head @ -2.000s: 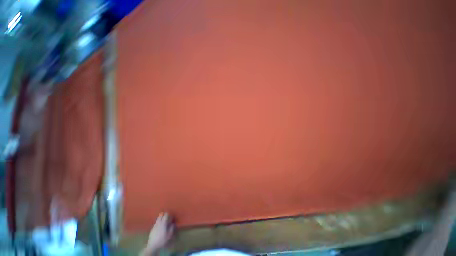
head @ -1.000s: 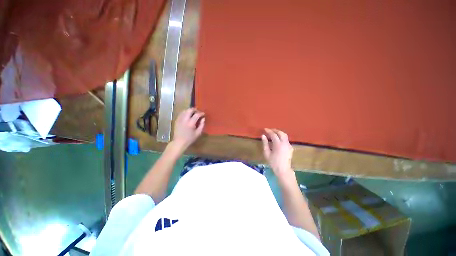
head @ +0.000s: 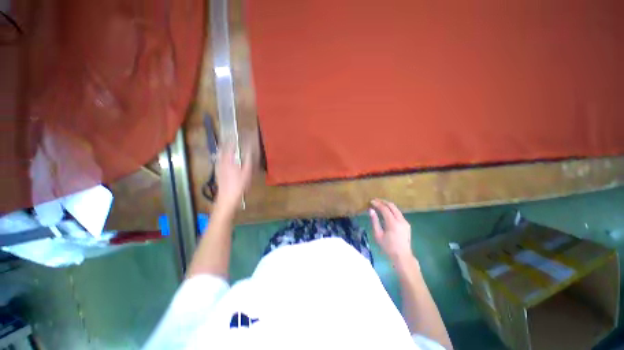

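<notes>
The orange-red fabric lay (head: 424,82) lies flat on the brown table, with a dark line along its near edge. My left hand (head: 234,167) is blurred and lies over the near part of the silver metal strip (head: 222,82); whether it grips the strip cannot be told. Black-handled shears (head: 210,133) lie just left of the strip, partly hidden by my left hand. My right hand (head: 392,229) is empty with fingers apart, at the table's near edge, off the fabric.
Loose red fabric (head: 137,89) lies bunched at the left. A metal rail (head: 179,205) with blue tape stands near the left table end. White sheets (head: 89,212) hang beside it. An open cardboard box (head: 540,266) stands on the green floor at the lower right.
My left hand has left the lay's near corner and moved left onto the metal strip. My right hand has let go of the fabric edge and drawn back toward me.
</notes>
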